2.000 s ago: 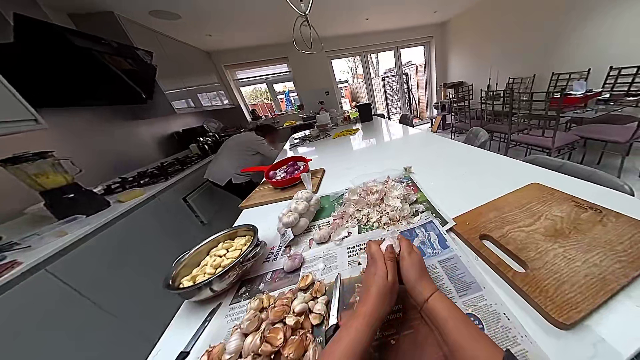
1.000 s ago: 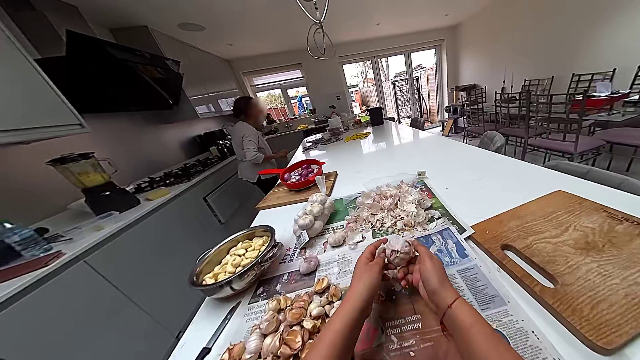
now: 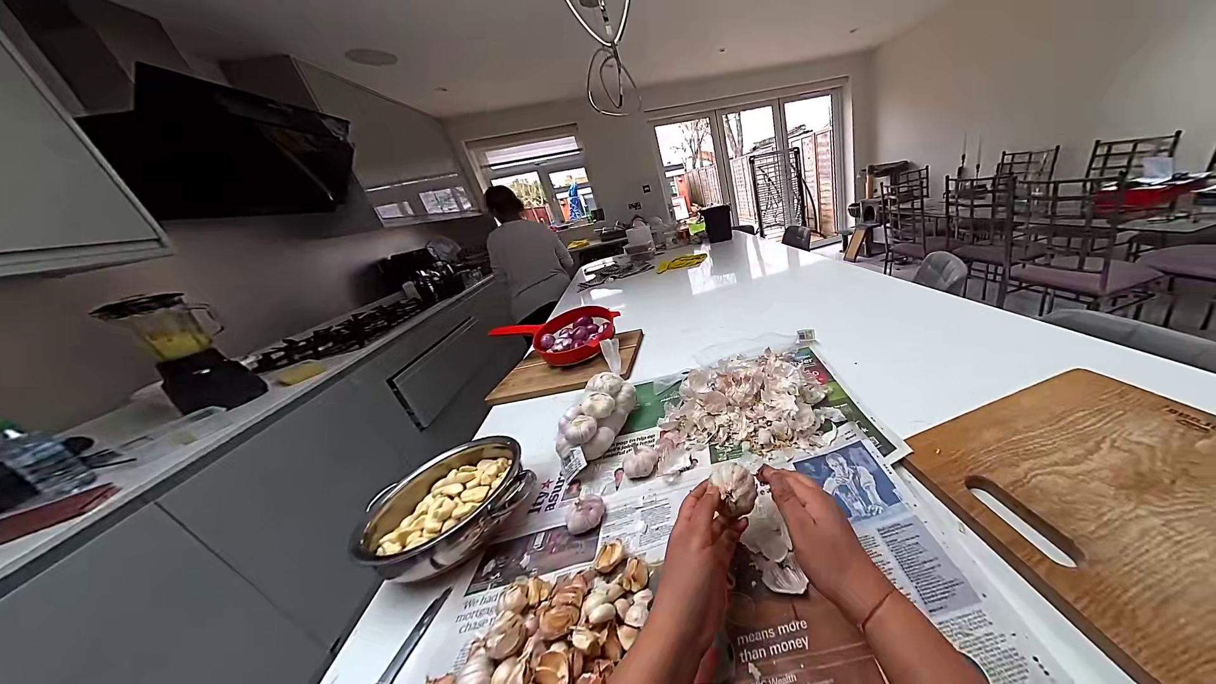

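My left hand (image 3: 701, 537) holds a garlic bulb (image 3: 733, 488) upright over the newspaper (image 3: 627, 518). Beside it, my right hand (image 3: 807, 518) has its fingertips at the bulb's right side; whether they grip it or loose skin is hard to tell. Papery skins (image 3: 781, 574) lie below the hands, and a large heap of skins (image 3: 750, 404) is beyond them. Unpeeled cloves (image 3: 560, 617) are piled at the near left. A steel bowl (image 3: 437, 508) of peeled cloves stands left of the newspaper. A net bag of garlic bulbs (image 3: 597, 413) and two loose bulbs (image 3: 585, 514) rest behind the pile.
A knife (image 3: 415, 635) lies at the near left edge. At right is a wooden cutting board (image 3: 1083, 494) with a handle slot. A red strainer (image 3: 576, 334) of onions sits on another board (image 3: 546, 382). Another person (image 3: 528, 256) stands beyond, left of the island, facing away.
The bulb is now raised in my left hand, with my right hand at its side; a second ago both hands cupped it. Pieces of skin now lie below. The other person has turned away.
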